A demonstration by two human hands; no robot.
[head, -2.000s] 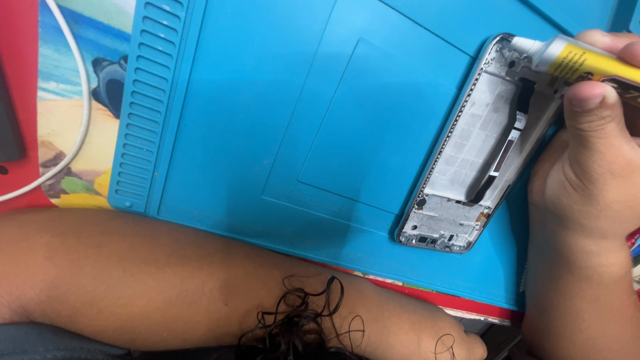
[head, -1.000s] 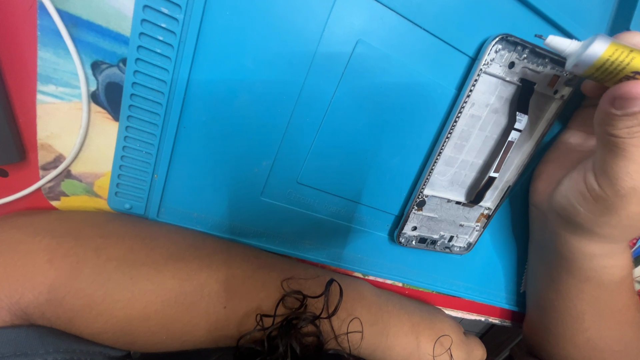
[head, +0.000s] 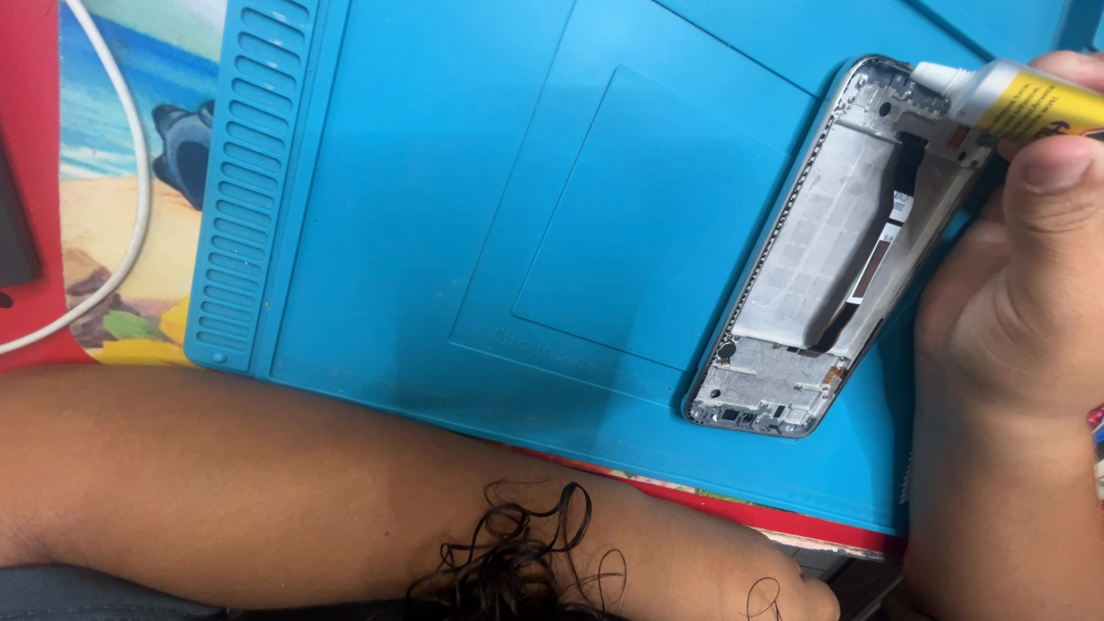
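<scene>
A smartphone frame (head: 776,285) with its inner side up lies tilted on the blue silicone repair mat (head: 414,216). A dark flex cable (head: 880,250) runs along its bare metal inside. In my right hand (head: 1026,259) is a yellow and silver glue tube (head: 1026,99), pinched between thumb and fingers. Its white nozzle is at the frame's upper edge; whether it touches cannot be told. My left forearm crosses the bottom of the view, and my left hand (head: 785,582) rests low by the table edge, its fingers mostly hidden.
A white cable (head: 138,164) curves over a beach-print sheet (head: 172,52) at the left, beside a dark object (head: 13,216) on the red surface. The mat has a slotted strip along its left side. Dark curly hair hangs over my left forearm.
The tube's nozzle pointed up and left beyond the frame's top edge a second ago; now it is back down at that edge. The phone frame and my left arm have not moved.
</scene>
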